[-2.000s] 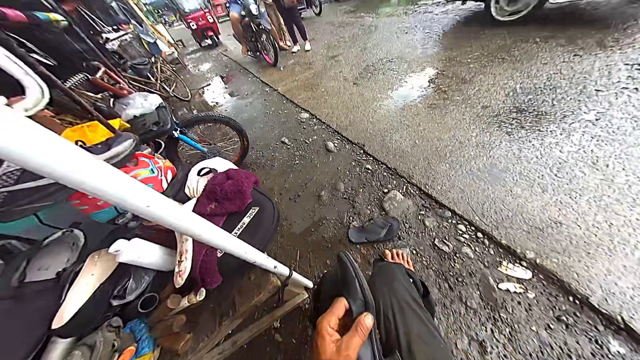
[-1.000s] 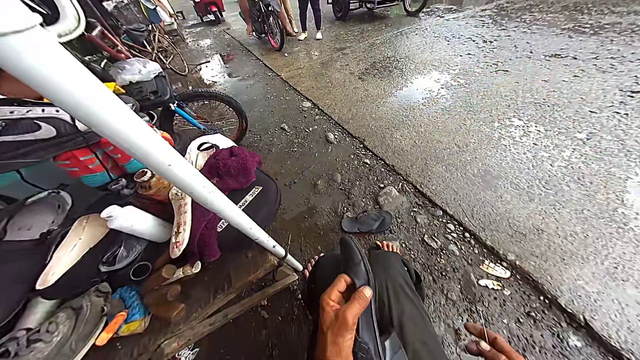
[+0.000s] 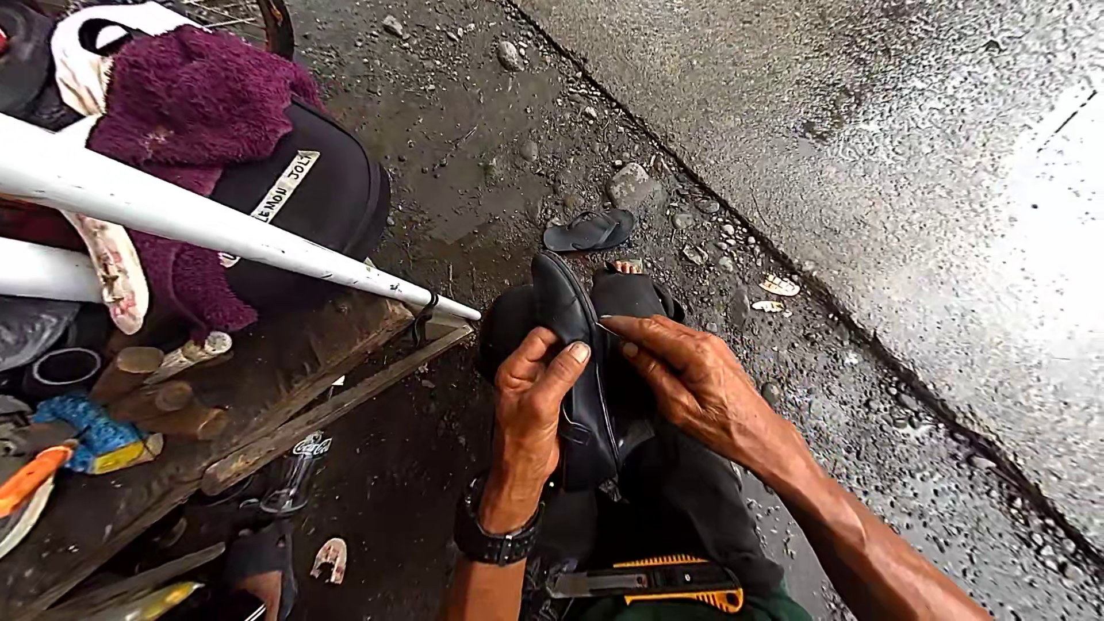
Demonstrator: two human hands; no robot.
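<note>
A black shoe (image 3: 573,345) lies over my lap, toe pointing away. My left hand (image 3: 535,401), with a black watch on its wrist, grips the shoe's upper from the left, thumb on top. At the right edge of the sole, my right hand (image 3: 681,371) has its thumb and forefinger close together near the seam; a thin pointed thing shows at the fingertips, too small to name. A yellow and black utility knife (image 3: 655,584) rests on my lap below both hands.
A white pole (image 3: 259,237) slants down from the left over a wooden bench (image 3: 293,379) with wooden handles, a blue cloth and an orange-handled tool. A purple towel (image 3: 198,95) hangs on a black bag (image 3: 336,190). Beyond my knees lies a grey flip-flop (image 3: 589,231) on gravel beside the pavement edge.
My right hand, out of view at first and then at the lower right, has come to the shoe's right edge. My left hand keeps its hold on the shoe. The view has tilted down.
</note>
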